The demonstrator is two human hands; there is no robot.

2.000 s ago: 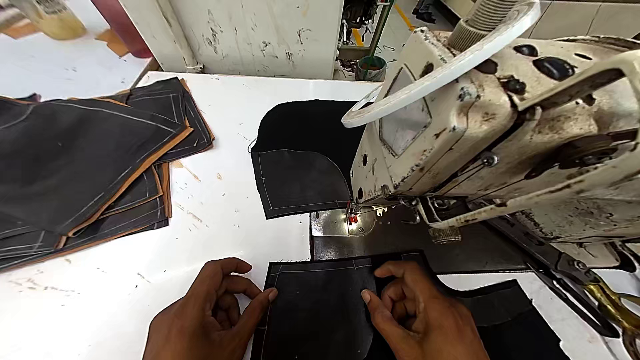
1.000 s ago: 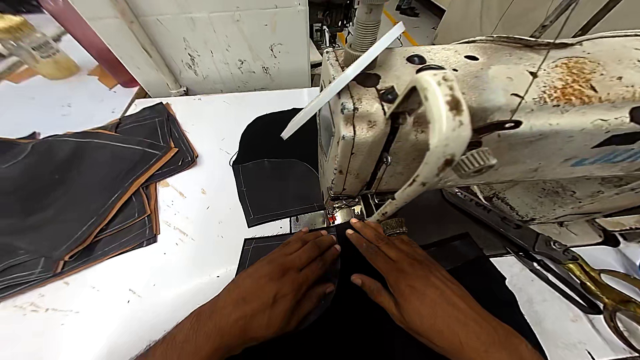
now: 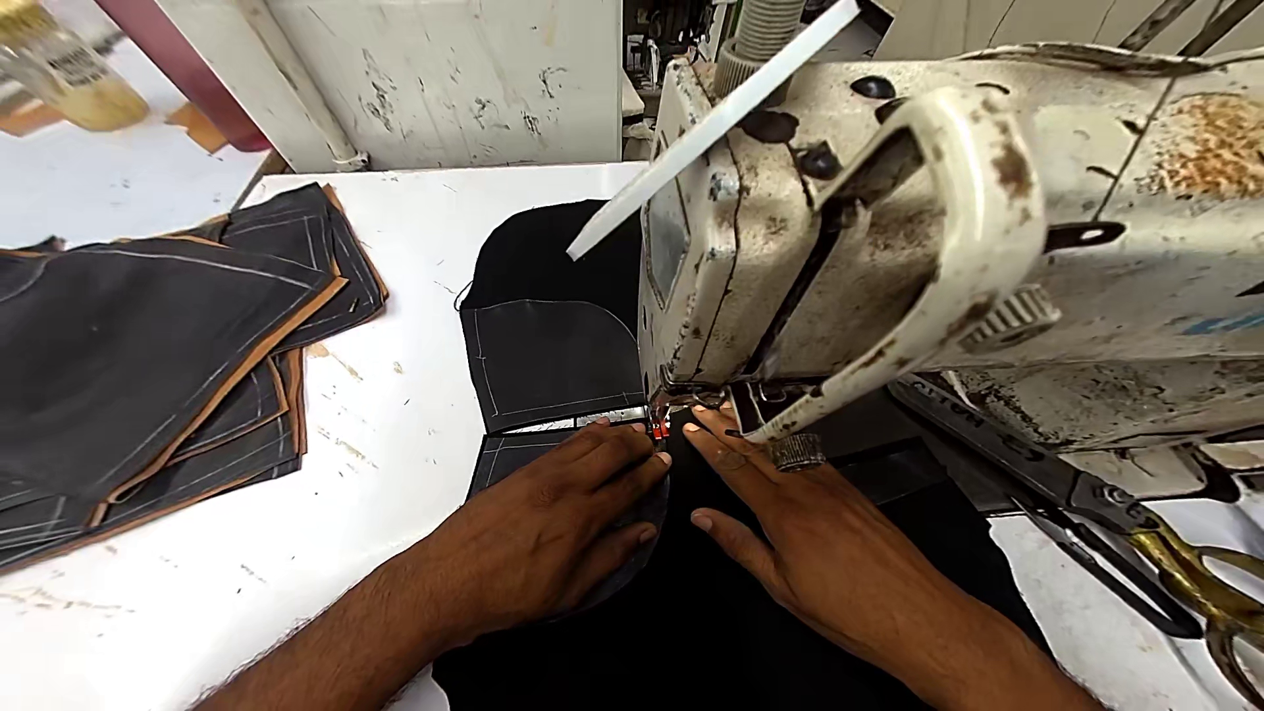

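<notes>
Black fabric (image 3: 731,632) lies under both my hands at the needle area of an industrial sewing machine (image 3: 770,257). My left hand (image 3: 563,523) rests flat on a dark, chalk-marked piece (image 3: 494,464) on top of the fabric, fingertips just left of the red-marked presser foot (image 3: 659,423). My right hand (image 3: 780,513) presses the fabric on the foot's right, fingers spread, fingertips partly behind the machine's lower parts. Beyond the foot, another chalk-marked dark piece (image 3: 553,355) lies on black fabric (image 3: 533,252). The needle itself cannot be made out.
Stacked dark pieces with orange-brown edges (image 3: 148,346) lie on the white table (image 3: 395,533) at the left. Scissors with gold-coloured handles (image 3: 1165,553) and a smaller dark tool (image 3: 1096,563) lie at the right. A glass jar (image 3: 89,89) stands at the upper left.
Both hands have moved forward from the near edge to the presser foot, and the black fabric with its chalk-marked piece now reaches the foot. The view has shifted.
</notes>
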